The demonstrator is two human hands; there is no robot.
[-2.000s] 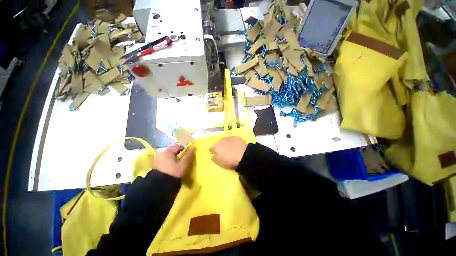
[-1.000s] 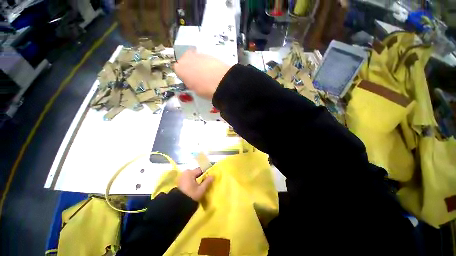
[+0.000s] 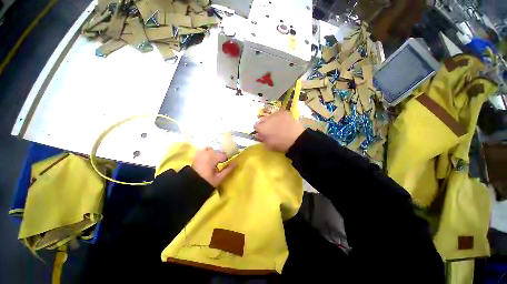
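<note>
The yellow bag point(image 3: 250, 194) lies in front of me with its brown patch point(image 3: 227, 242) near the lower end. My left hand point(image 3: 211, 166) pinches the bag's top edge beside a tan tab point(image 3: 228, 145). My right hand point(image 3: 279, 131) is closed at the upper right of the bag, just below the sewing machine head point(image 3: 272, 66). A thin dark tool tip point(image 3: 243, 135) points left from its fingers towards the tab; the rest is hidden in the fist. A yellow strap point(image 3: 296, 100) rises behind the right hand.
Tan tabs are heaped left point(image 3: 150, 25) and right point(image 3: 347, 72) of the machine head. A control panel point(image 3: 406, 71) stands right of the heap, with yellow bags point(image 3: 425, 150) piled beyond. Another bag point(image 3: 64, 199) hangs over a blue bin at lower left; a yellow strap loop point(image 3: 100, 145) curves over the table edge.
My right hand left the bag, reached over the machine head and came back down near the bag's top edge. The red and black tool no longer lies on the head. My left hand kept its hold.
</note>
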